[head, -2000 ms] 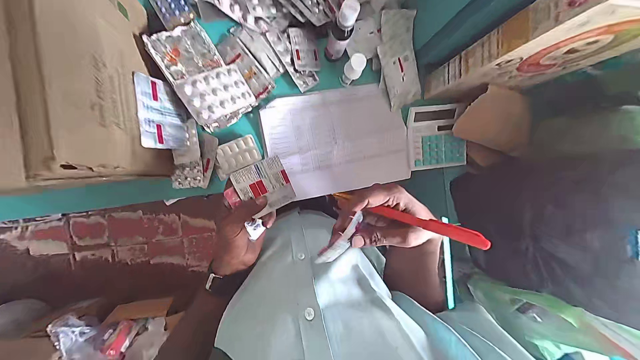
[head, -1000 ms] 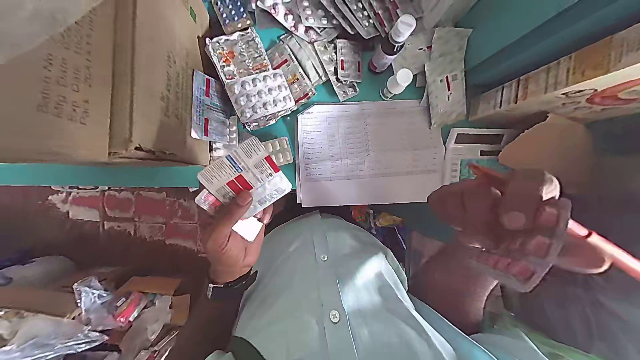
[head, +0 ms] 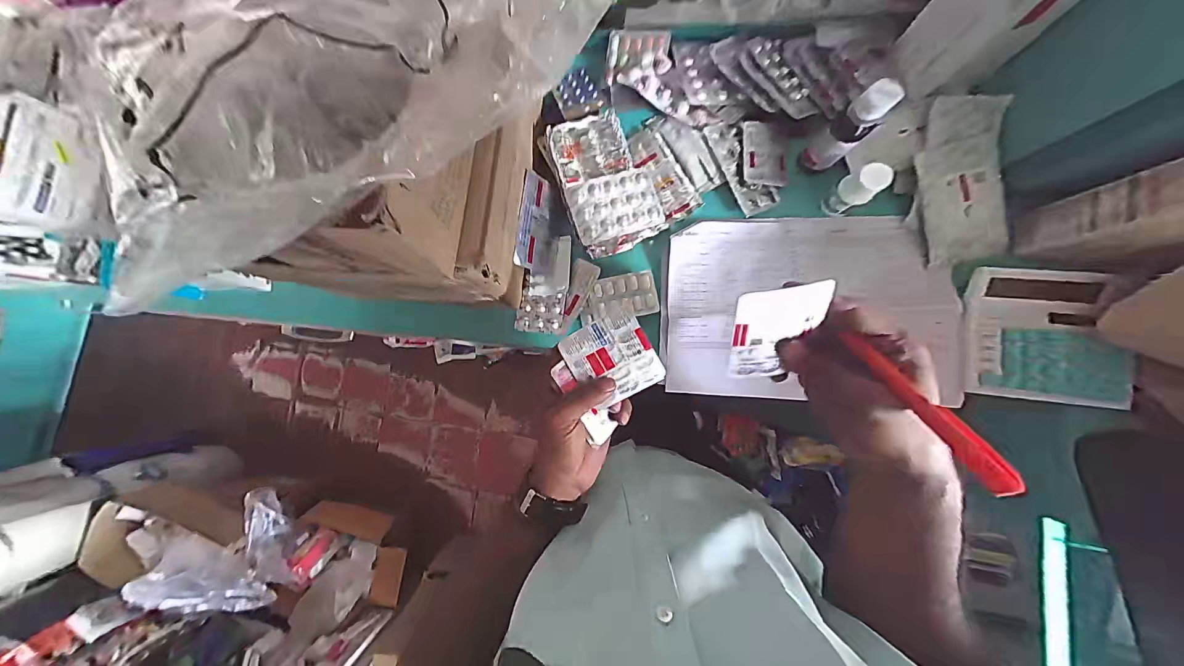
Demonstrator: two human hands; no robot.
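My left hand (head: 575,442), with a dark watch at the wrist, grips several blister packs (head: 615,363) that are fanned out, white and silver with red marks. Over the printed paper sheets (head: 712,314), my right hand (head: 860,379) pinches one blister pack (head: 782,324), its face bright with glare. The same hand also holds a red pen (head: 934,425), pointing down to the right. Beyond the left hand's packs lies another blister pack (head: 627,294) on the teal table, beside more strips of tablets (head: 615,205).
Cardboard boxes (head: 439,217) stand at the left under clear plastic wrap (head: 305,102). Two small bottles (head: 860,188) (head: 846,125) are behind the paper. A calculator (head: 1054,361) lies at the right. Below left, an open carton (head: 166,518) holds plastic wrappers.
My right hand, with its blister pack and the red pen, has moved from the right side to over the paper. My left hand still grips its packs. The view has shifted, showing more on the left.
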